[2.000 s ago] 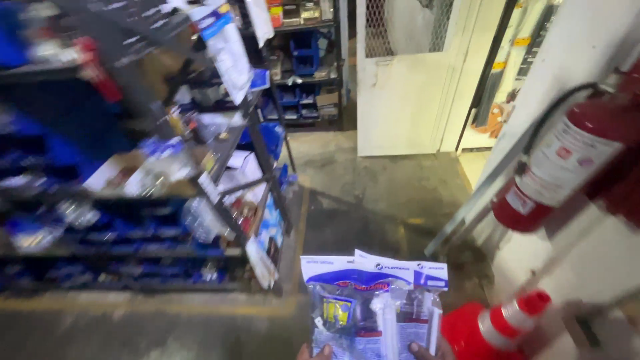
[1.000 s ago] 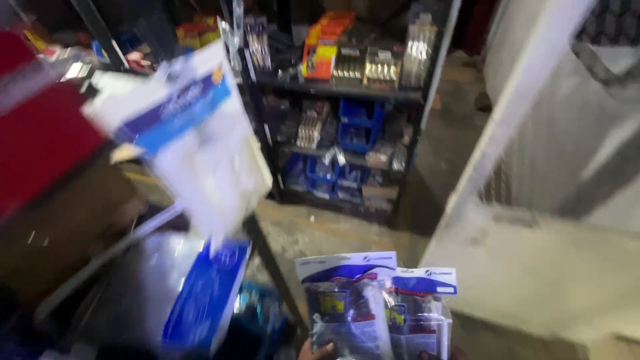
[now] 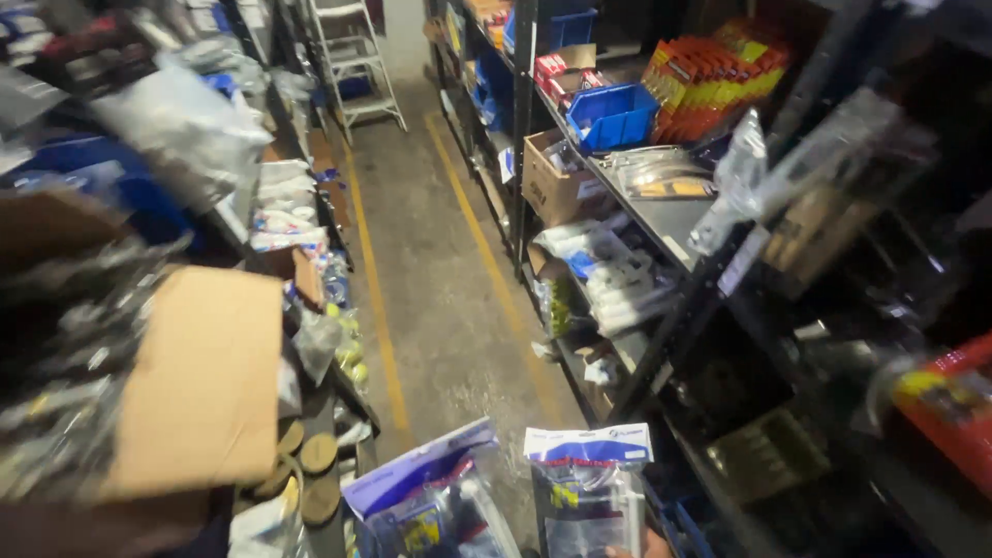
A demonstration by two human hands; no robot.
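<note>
Two clear plastic packages with blue and white header cards show at the bottom of the head view. The right package (image 3: 589, 496) stands nearly upright, with white tube-like parts inside; fingers of my right hand (image 3: 647, 545) grip its lower right edge. The left package (image 3: 438, 504) tilts, its header slanting up to the right, and it also holds a white tube and a yellow-marked item. My left hand is out of sight, below the frame or behind the left package. A gap separates the two packages at the top.
An aisle floor (image 3: 453, 310) with yellow lines runs between shelving. On the left are a cardboard box flap (image 3: 201, 380) and bagged goods (image 3: 190, 132). Right shelves hold a blue bin (image 3: 612, 116), orange packets (image 3: 705, 77) and a cardboard box (image 3: 562, 182). A stepladder (image 3: 360, 70) stands at the far end.
The view has swung from the white door and the fire extinguisher to an aisle between shelves. The two packages, earlier overlapping or side by side, are now apart at the top, the left one tilted.
</note>
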